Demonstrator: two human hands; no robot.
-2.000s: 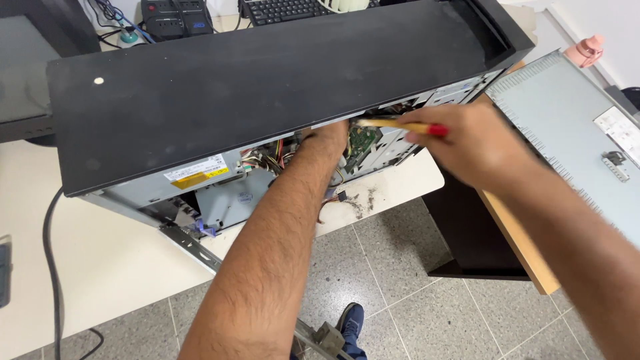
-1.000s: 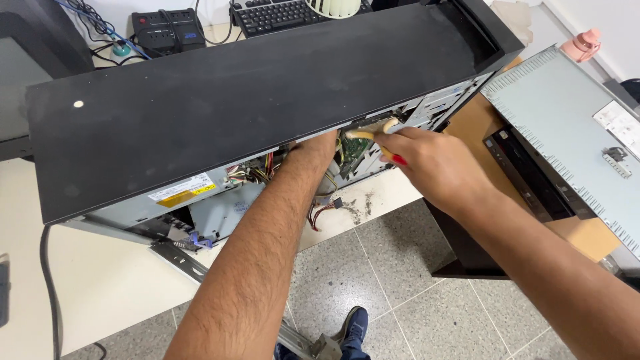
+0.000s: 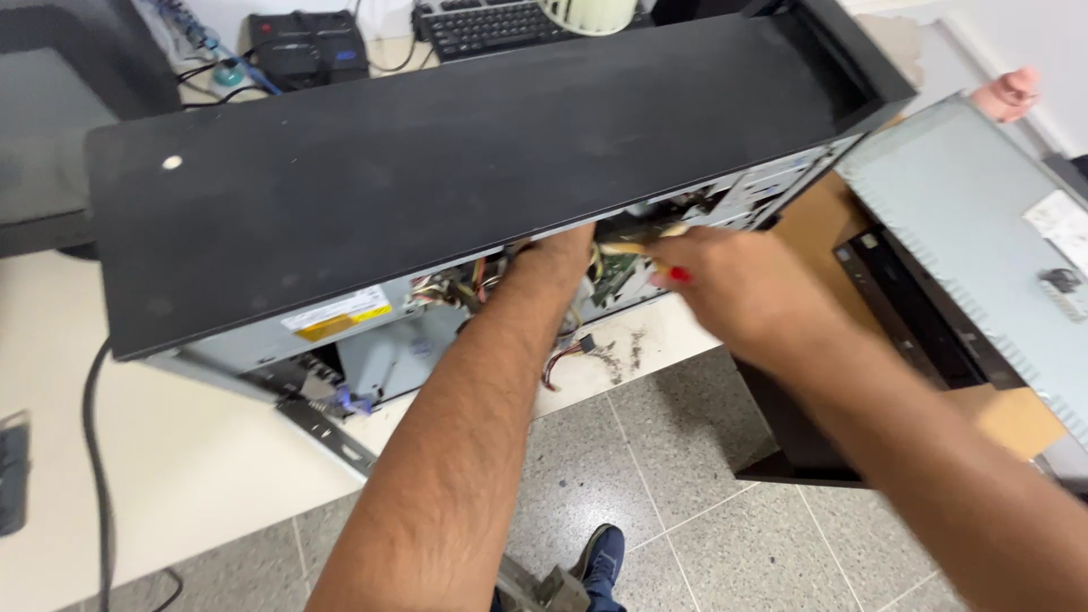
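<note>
An open desktop computer case (image 3: 476, 144) stands on a light table, its black panel uppermost and its inside facing me. My left hand (image 3: 561, 246) reaches into the case past the wrist; its fingers are hidden behind the panel edge. My right hand (image 3: 722, 272) is closed on a yellow-handled brush (image 3: 629, 248) with a red tip, held at the opening; its working end is hard to make out. Between the hands a green circuit board (image 3: 616, 280) shows. Bundled wires (image 3: 450, 289) lie left of my left wrist, and a loose cable connector (image 3: 586, 343) hangs below.
Dust lies on the table edge (image 3: 654, 340). A metal side panel (image 3: 969, 212) rests at the right beside a black front bezel (image 3: 909, 306). Behind the case are a keyboard (image 3: 501, 30) and a black power unit (image 3: 308, 49). A black cable (image 3: 93, 459) hangs at the left.
My right hand and the brush have shifted about at the opening, with the brush pointing differently from two seconds ago. My left hand has stayed inside the case.
</note>
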